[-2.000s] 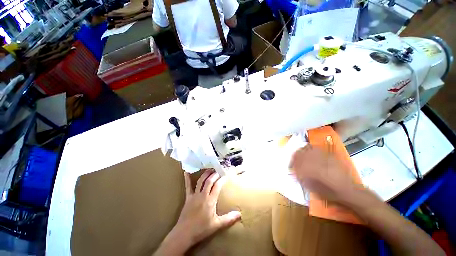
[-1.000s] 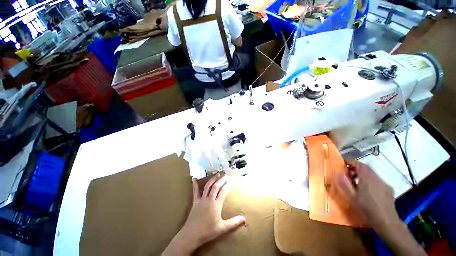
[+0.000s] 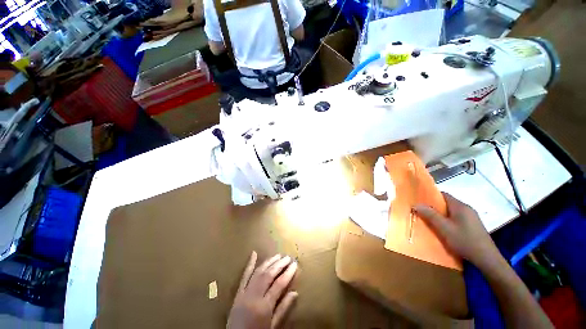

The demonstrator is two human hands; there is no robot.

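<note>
A large brown fabric panel lies flat on the white table under the sewing machine head. A small pale label is on it. My left hand lies flat on the panel, fingers slightly apart, in front of the brightly lit needle area. My right hand holds the orange piece by its right side, thumb on top near its centre slit line. A white piece lies at its left. A smaller brown piece with a rounded corner lies below it. Glare hides the needle.
The white table edge runs along the left. Beyond the table are a red-edged carton, a red crate and a person in a white shirt. A blue bin stands at the left. A black cable hangs at the right.
My left hand has moved back from the machine head toward me, and the label now shows. My right hand now grips the orange piece, which is tilted and shifted slightly. The view has shifted.
</note>
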